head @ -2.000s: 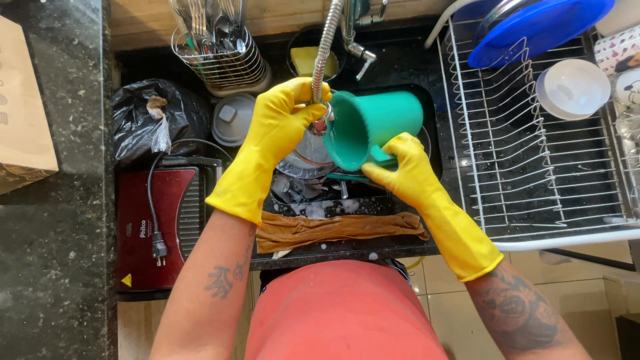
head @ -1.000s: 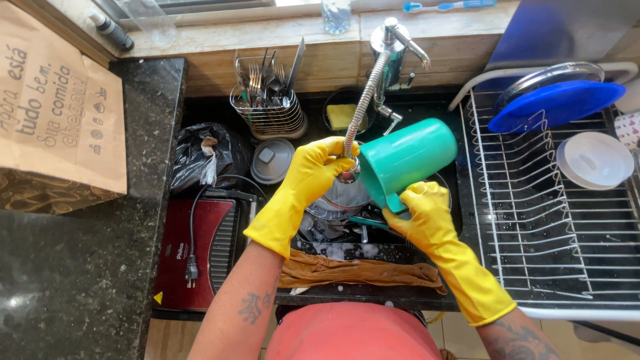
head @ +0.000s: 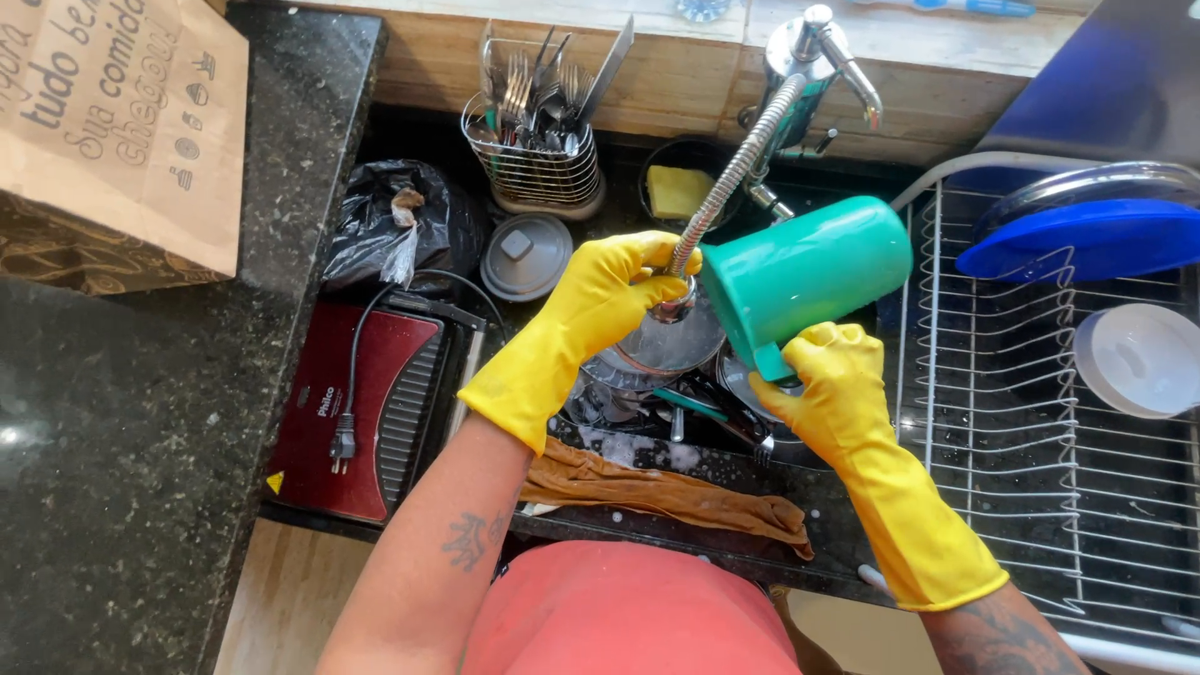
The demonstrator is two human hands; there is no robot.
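My left hand [head: 619, 295], in a yellow rubber glove, grips the lower end of the flexible metal faucet hose [head: 741, 169] above the sink. In a matching glove, my right hand [head: 830, 375] is closed on the handle of a green plastic pitcher [head: 811, 272]. The pitcher lies tilted on its side in the air, its mouth facing left toward the hose's end. Below both hands, the sink holds a pot [head: 675, 337], a fork [head: 764, 445] and other utensils among suds. A brown cloth [head: 666, 487] lies along the sink's front edge.
Left of the sink are a red electric grill [head: 342, 403], a black plastic bag [head: 403, 220], a grey lid [head: 527, 255] and a wire cutlery basket [head: 539, 173]. A yellow sponge [head: 677, 192] sits behind. A wire dish rack [head: 1003, 422] with a blue plate [head: 1078, 244] and white bowl [head: 1139, 361] stands right.
The green pitcher has turned in my right hand, its base now pointing further up and right. My left hand still holds the hose. The view has shifted.
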